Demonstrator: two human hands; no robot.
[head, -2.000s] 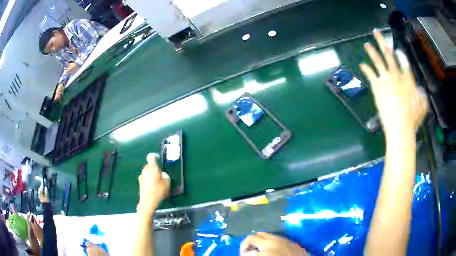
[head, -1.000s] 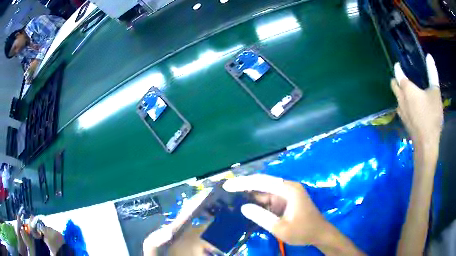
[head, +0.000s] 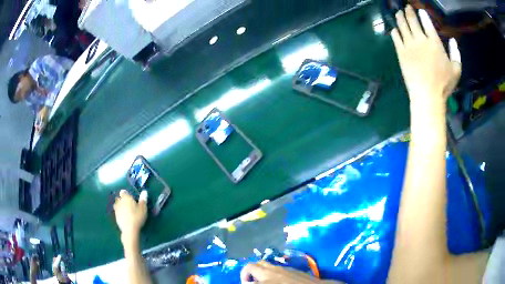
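Observation:
My left hand [head: 132, 215], with white finger cots, reaches over the green belt [head: 288, 144] to the lower side of a dark phone frame [head: 163, 194]. A dark edge shows beside its fingers; whether it grips anything is unclear. My right hand [head: 266, 273] is cut off by the bottom edge, beside crumpled blue film [head: 213, 258]; its fingers are mostly hidden. Two more frames lie flat on the belt, one mid-belt [head: 247, 166] and one farther right [head: 340, 104]. Each has blue film at its upper-left end and a silvery patch at the other.
Another person's bare arm [head: 423, 166] crosses the right side, fingers spread near dark equipment. A large blue sheet [head: 360, 205] covers the near ledge. A black compartment tray [head: 58, 166] and a seated worker [head: 41, 89] are at left. An orange curve [head: 314, 265] shows at the bottom.
My hands were together on a frame over the ledge; they are now apart, the left over the belt. Another frame lies at the right. The neighbour's hand has released a dark object.

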